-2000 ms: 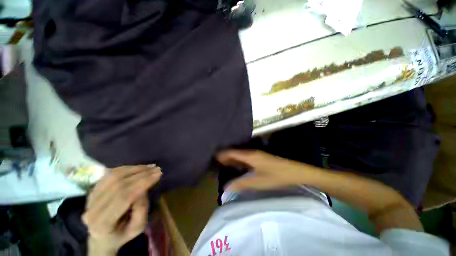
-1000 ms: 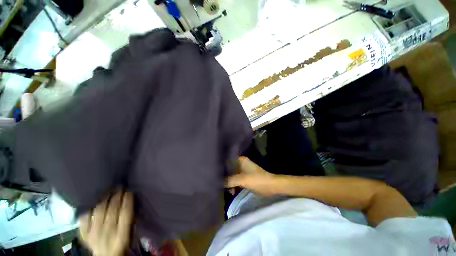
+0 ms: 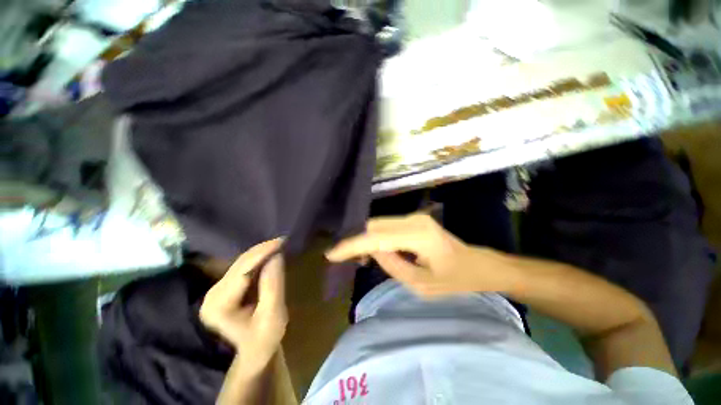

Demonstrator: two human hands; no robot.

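Note:
The dark plum-black garment (image 3: 261,119) lies over the left part of the white machine table and hangs over its front edge towards my lap. My left hand (image 3: 251,297) is at the garment's lower edge, with thumb and fingertips pinched on the cloth. My right hand (image 3: 407,251) is just right of the garment's lower right edge, fingers bent and pointing left; blur hides whether its fingertips hold cloth. The garment's top reaches small metal machine parts (image 3: 386,33) at the top centre; the needle area is blurred.
The white table (image 3: 451,95) has chipped brown patches along its front. Dark-handled snips (image 3: 650,35) lie at its upper right. A crinkly clear plastic bag (image 3: 518,28) lies at the back. Dark garments (image 3: 617,229) are piled below right, beside brown cardboard (image 3: 686,162). More dark cloth (image 3: 158,336) lies below left.
The garment has swung from a lifted, bunched position to hanging flatter over the table edge. My left hand has moved right and up from beneath the cloth to its lower edge; my right hand has risen slightly.

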